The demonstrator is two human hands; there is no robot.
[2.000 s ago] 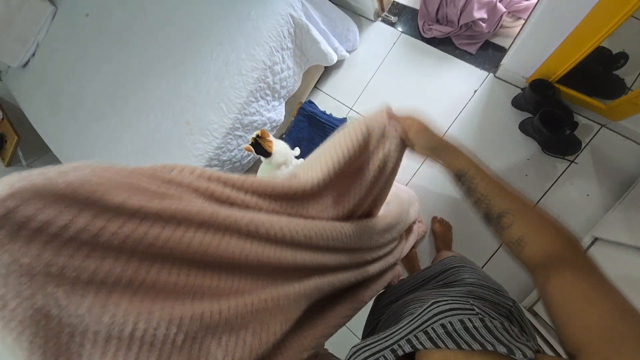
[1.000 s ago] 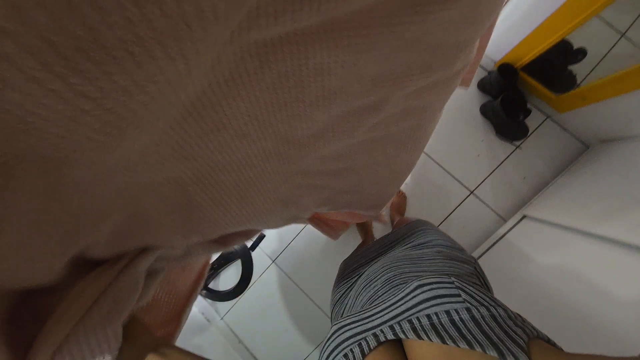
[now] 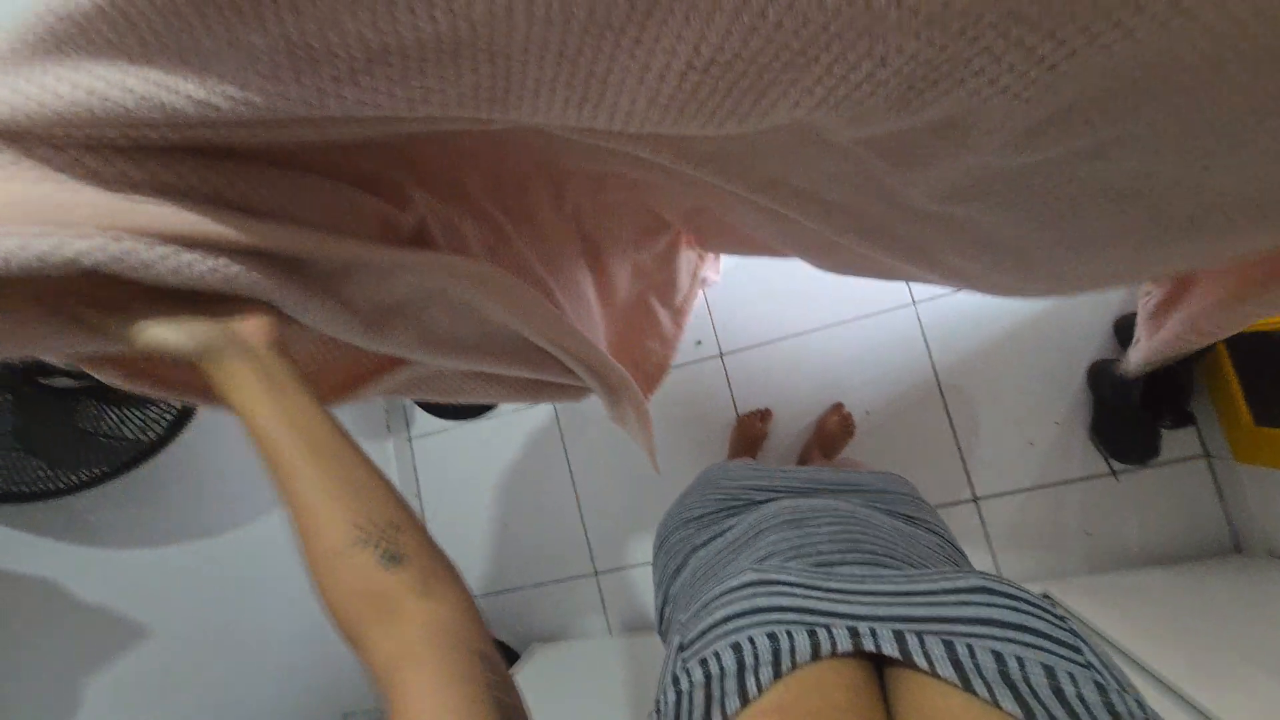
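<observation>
A large pink textured blanket (image 3: 620, 90) spreads across the whole upper part of the view, raised above the floor, with folds and a pointed corner hanging near the middle. My left hand (image 3: 205, 335) is at the left, blurred, against the blanket's lower folds and partly covered by them. Whether its fingers grip the cloth cannot be made out. My right hand is not visible.
A black fan (image 3: 80, 430) stands at the left, close to my left forearm. Black boots (image 3: 1130, 410) lie on the white tiled floor (image 3: 850, 330) at the right, beside a yellow frame (image 3: 1240, 400). My bare feet are below the blanket.
The blanket has swung and spread across the top of the view, hiding the bed seen earlier. My left forearm now shows at the left, reaching up to the cloth. The view has shifted.
</observation>
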